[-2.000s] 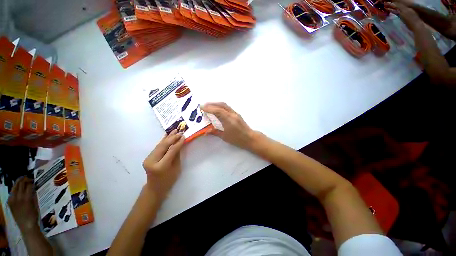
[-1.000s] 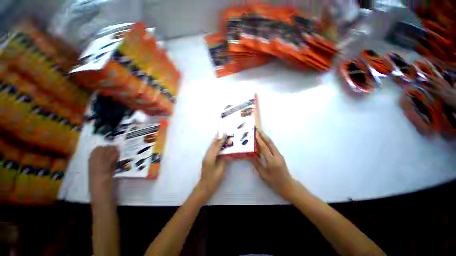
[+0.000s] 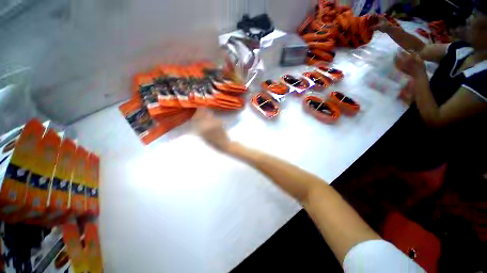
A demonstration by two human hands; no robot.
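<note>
My right hand reaches out to the front edge of the fanned pile of flat cartons. The hand is blurred, and I cannot tell if its fingers grip a carton. The cartons are orange and black, overlapping, by the wall. My left hand is out of the picture. A row of upright orange-yellow boxes stands at the left. Below it, orange-yellow boxes are cut off by the lower left edge.
Coiled orange cables lie in clear film right of the cartons. Behind are crumpled white paper, a grey block and a heap of orange cables. Another person sits at the right. Dark parts lie lower left.
The box that both hands held is no longer in them. My right hand has moved out to the flat cartons, and my left hand has left the picture. The view has shifted.
</note>
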